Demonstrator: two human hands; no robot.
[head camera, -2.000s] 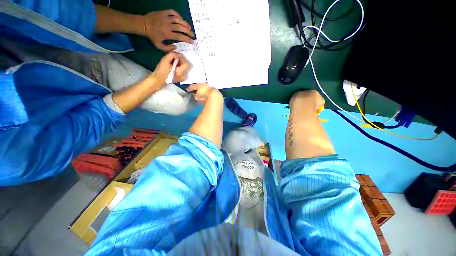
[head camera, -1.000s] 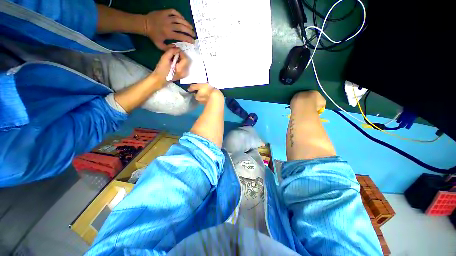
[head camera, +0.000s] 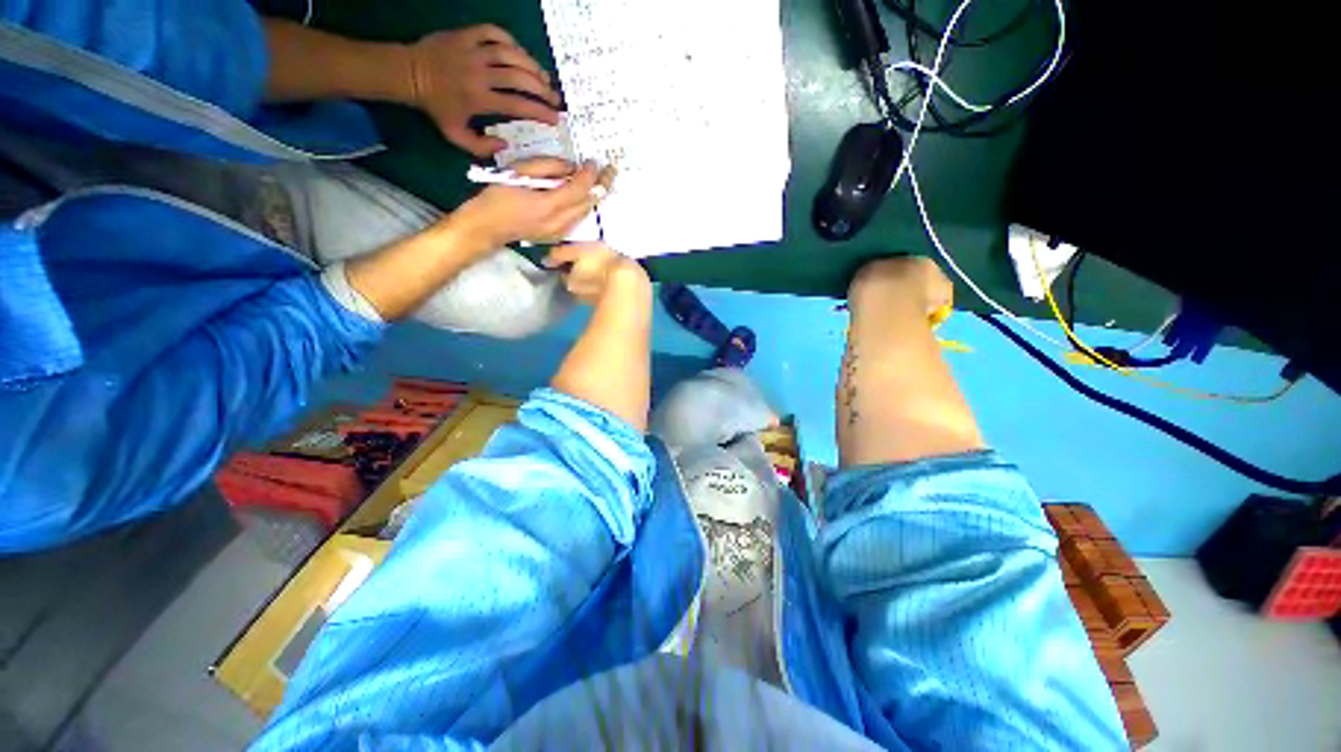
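A white record sheet (head camera: 684, 125) with handwritten rows lies flat on the green bench (head camera: 824, 88). My left hand (head camera: 591, 270) is at the sheet's lower left corner, fingers curled; whether it pinches the paper is unclear. My right hand (head camera: 902, 288) is a fist at the bench edge, closed on a small yellow tool (head camera: 940, 313) that is mostly hidden. A coworker's hand (head camera: 537, 203) holds a white pen (head camera: 515, 178) over a small slip (head camera: 530, 143) left of the sheet.
The coworker's other hand (head camera: 485, 88) rests on the bench. A black mouse (head camera: 859, 179), loose cables (head camera: 924, 140) and a large black monitor (head camera: 1177, 147) are to the right. Red trays (head camera: 294, 485) and a wooden box (head camera: 287, 624) are lower left. Brown blocks (head camera: 1106, 580) are lower right.
The coworker's pen hand has moved right toward the sheet and turned, with the pen now lying nearly level. The view has shifted slightly. My hands keep their poses.
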